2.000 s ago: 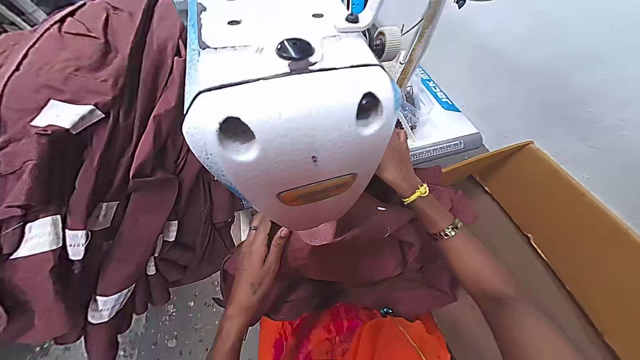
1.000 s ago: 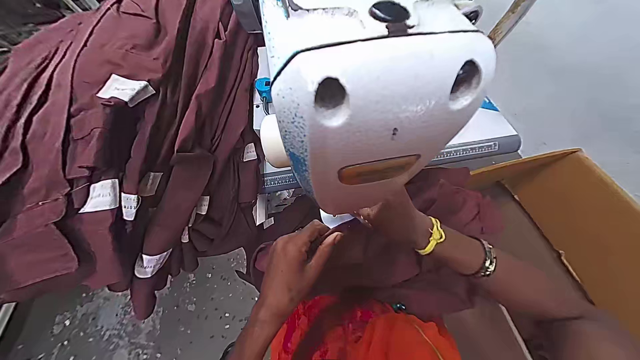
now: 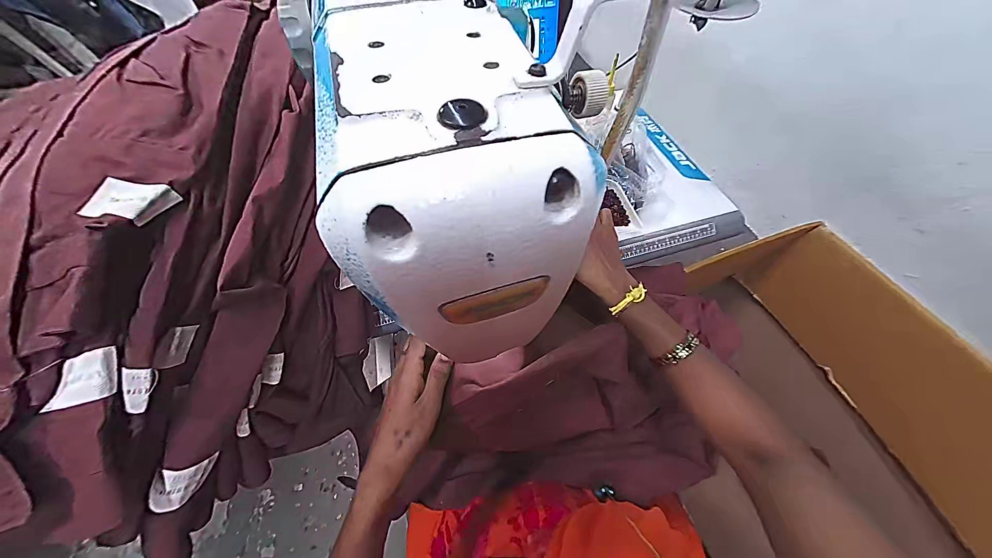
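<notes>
The white head of a Jack sewing machine [image 3: 465,240] fills the upper middle and hides the needle area. A maroon fabric garment [image 3: 542,395] lies bunched below and under it. My left hand [image 3: 415,391] rests at the garment's left edge, thumb and fingers on the cloth beside the lower left of the machine head; its grip is not clear. My right hand [image 3: 604,260], with a yellow band and a metal bracelet at the wrist, reaches behind the right side of the head. Its fingers are mostly hidden there.
A large heap of maroon garments [image 3: 178,310] with white labels hangs at the left. A cardboard box [image 3: 876,325] stands at the right. On the machine bed [image 3: 690,209] lie a clear plastic bag and small items. The thread stand's rod [image 3: 639,77] rises behind.
Since one second ago, my right hand has moved from the cloth below the head to behind its right side. My left hand has moved apart from it, to the garment's left edge. The view has shifted.
</notes>
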